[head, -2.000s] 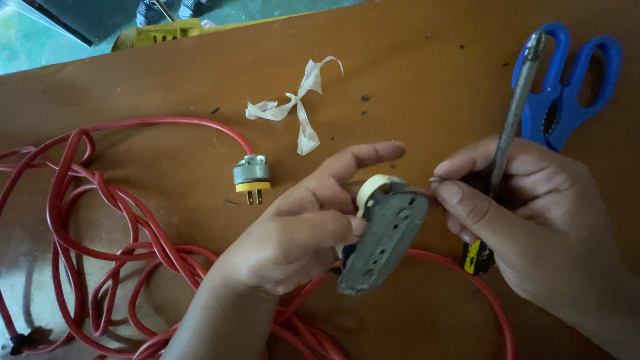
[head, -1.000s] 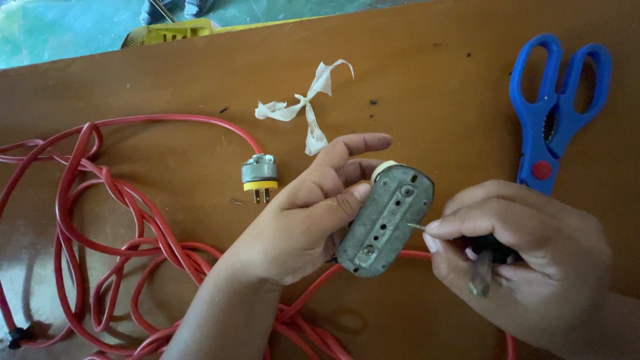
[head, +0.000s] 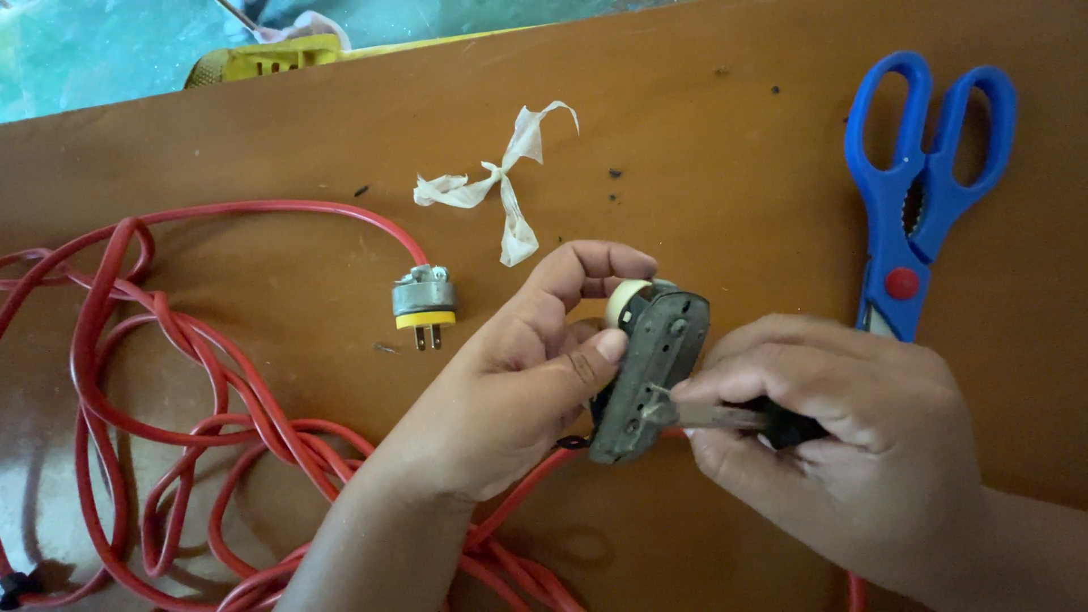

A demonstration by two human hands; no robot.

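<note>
My left hand (head: 527,365) holds an oblong metal plate with an electrical fitting (head: 650,374) on its far side; a cream round part (head: 627,303) shows at its upper left. In my right hand (head: 824,433) is a screwdriver (head: 722,416), its shaft toward me and its tip at the lower part of the plate. A thin small piece, perhaps a screw, sticks out from the right fingertips against the plate. Left of the hands lies a three-prong plug (head: 424,299) with a metal and yellow body, on a red electrical cord (head: 280,206).
Blue-handled scissors (head: 901,229) lie at the right, beyond my right hand. A knotted scrap of whitish plastic (head: 501,174) lies behind the left hand, with small dark bits around. Red cord loops cover the left side. A yellow object (head: 280,58) stands past the table's far edge.
The screwdriver pointed up and away two seconds ago; it has swung down and its tip is now at the plate. The left hand has turned the plate's flat face more toward view.
</note>
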